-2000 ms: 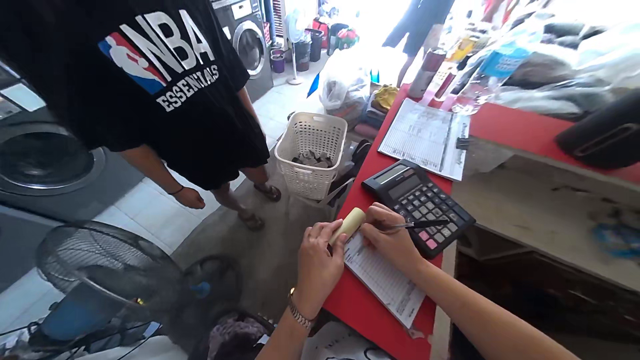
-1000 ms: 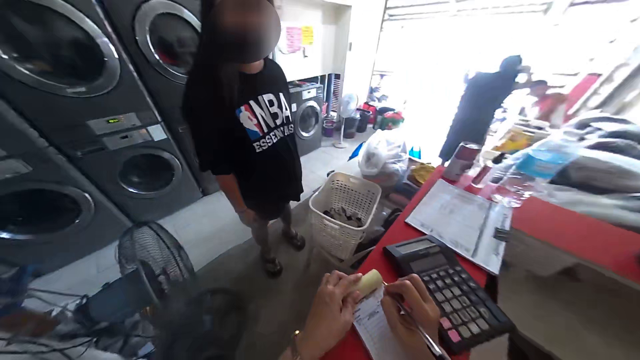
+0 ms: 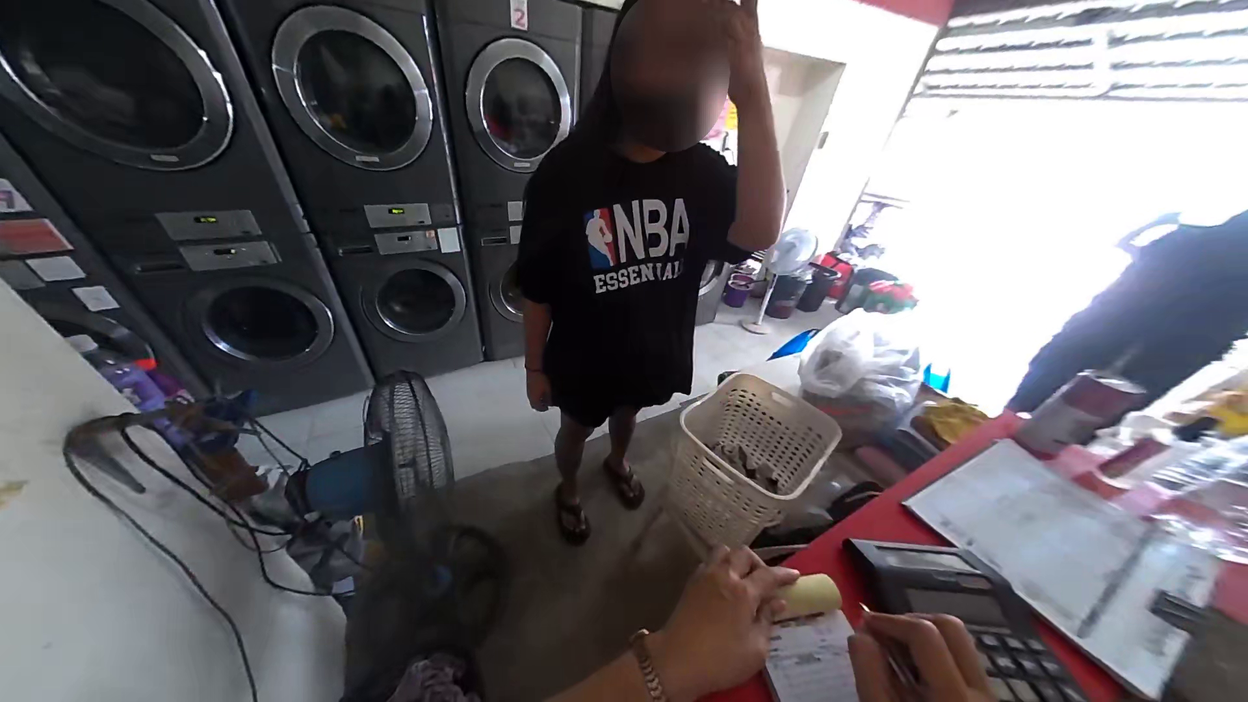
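Observation:
My left hand (image 3: 726,619) holds the curled yellowish top pages (image 3: 811,596) of a paper pad at the lower middle of the view. Beneath them lies the pad's printed sheet (image 3: 811,658), on the red counter. Just right of it my right hand (image 3: 921,658) grips a pen, its tip near the sheet's right edge. A black desk calculator (image 3: 960,595) lies behind and beside my right hand, which hides part of its keys. Farther right is a clipboard with a paper sheet (image 3: 1053,536).
A person (image 3: 639,224) in a black T-shirt stands across from me, near a white plastic laundry basket (image 3: 756,458) holding some items. Stacked washers and dryers (image 3: 351,88) line the back. A standing fan (image 3: 405,439) and loose cables are at left. Another person (image 3: 1141,302) is at right.
The view has swung up and left. The person in the T-shirt has raised one hand to the head. Both my hands stay at the pad.

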